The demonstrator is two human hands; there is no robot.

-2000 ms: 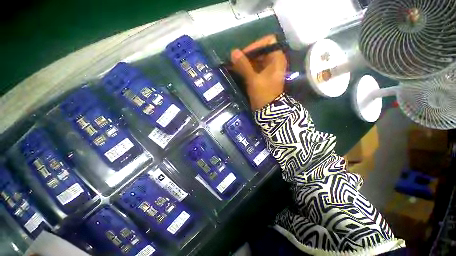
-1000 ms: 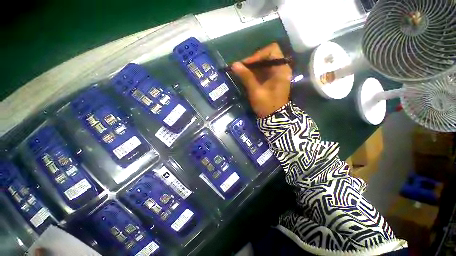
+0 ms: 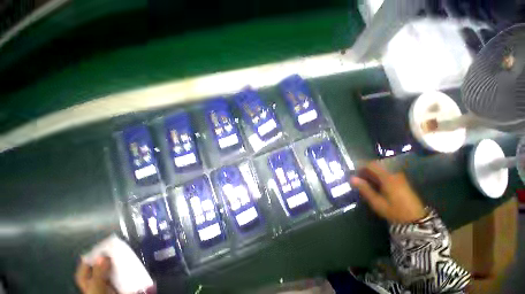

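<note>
A clear blister tray (image 3: 187, 271) holds two rows of open-backed blue phones (image 3: 217, 125) with white labels. My left hand (image 3: 95, 277), cut off by the bottom edge, pinches a white paper (image 3: 124, 264) at the tray's lower left corner. My right hand (image 3: 391, 192) is at the tray's right edge with bent fingers, its fingertips by the lower right phone (image 3: 330, 172). The picture is blurred, so I cannot tell whether the fingers grip the rim. No tool shows clearly in my right hand.
A dark flat object (image 3: 387, 122) lies right of the tray, beside round white fan bases (image 3: 438, 140) (image 3: 488, 182). A fan grille (image 3: 499, 74) stands at the right. A pale rail (image 3: 86, 115) and a green conveyor belt (image 3: 230, 46) run behind the tray.
The view has shifted, showing the whole tray smaller. My right hand has moved down to the tray's lower right side; the dark pen-like tool no longer shows in it. My left hand has come into clearer view.
</note>
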